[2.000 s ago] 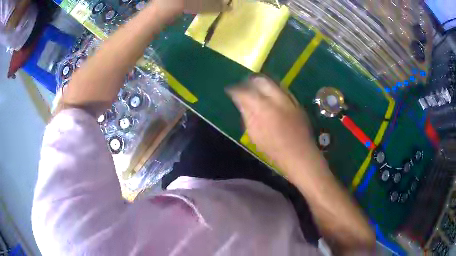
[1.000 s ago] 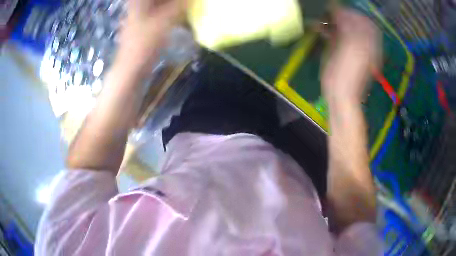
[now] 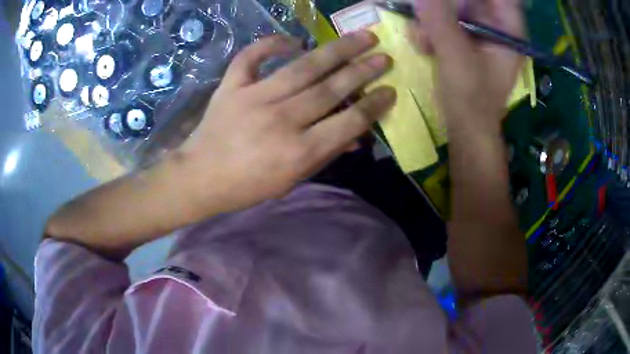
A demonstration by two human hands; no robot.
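A yellow paper [image 3: 407,138] lies at the near left of the bench. A white label with a red border [image 3: 356,17] is at its upper left. My left hand [image 3: 297,114] is spread flat, palm down, with its fingertips at the paper's left edge beside the label. My right hand [image 3: 476,59] is over the paper's right part, blurred, with a slim dark pen [image 3: 494,34] in its fingers. The pen's tip is hard to make out. A clear blister tray [image 3: 207,66] with many round black units with white centres lies left, partly under my left hand and forearm.
A shiny round metal piece [image 3: 556,156] with a red handle [image 3: 551,191] lies on the green mat at the right. A few small round units are near it. Stacked ribbed clear trays [image 3: 611,62] stand at the far right. Yellow and blue tape marks the mat.
The view has shifted. The yellow paper, raised and blurred a second ago, now lies lower. My left hand has come down onto its edge, and my right hand has moved over it with the pen.
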